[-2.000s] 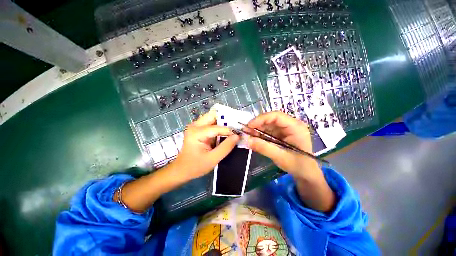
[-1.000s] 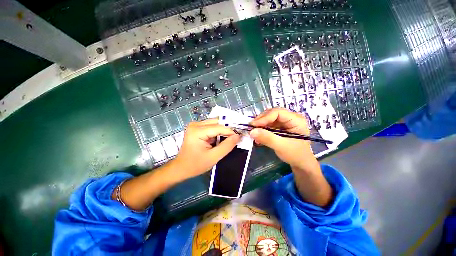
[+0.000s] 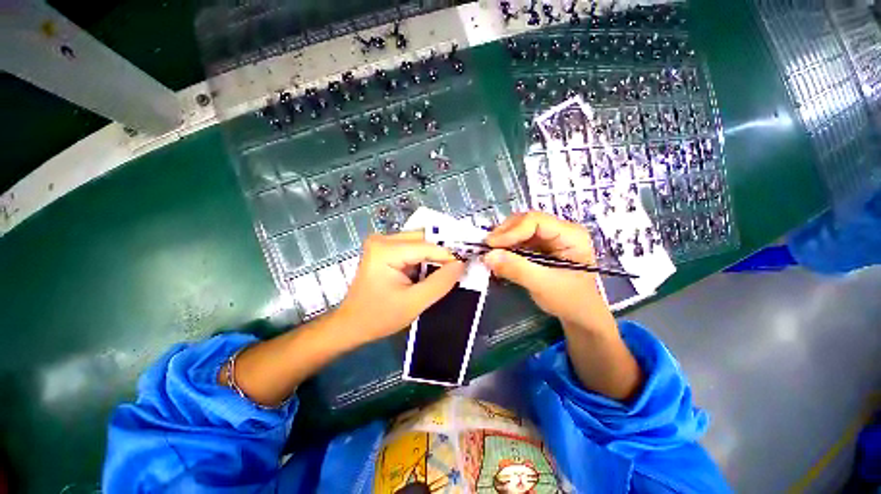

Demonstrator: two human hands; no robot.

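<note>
My left hand (image 3: 391,288) holds the white adhesive sheet (image 3: 446,333) with the large black block, its white end with tiny dark marks pointing away from me. A tiny dark part seems pinched at my left fingertips, too small to make out. My right hand (image 3: 551,260) holds the dark tweezers (image 3: 570,263), tips pointing left at the left fingertips over the sheet's white end. The fingertips of both hands nearly meet. The partly filled blister tray (image 3: 299,232) lies under and beyond my hands, with small dark components in its far rows.
A densely filled blister tray (image 3: 729,203) lies to the right, with spare adhesive sheets (image 3: 657,273) at its near left side. A white rail (image 3: 145,147) with loose components crosses the green bench (image 3: 116,289). A pale post (image 3: 92,77) stands far left; clear trays (image 3: 821,87) lie far right.
Over two seconds the tweezers have turned to lie flatter, and the sheet's near end has shifted slightly left. Both hands stay close together. In the last second little has moved.
</note>
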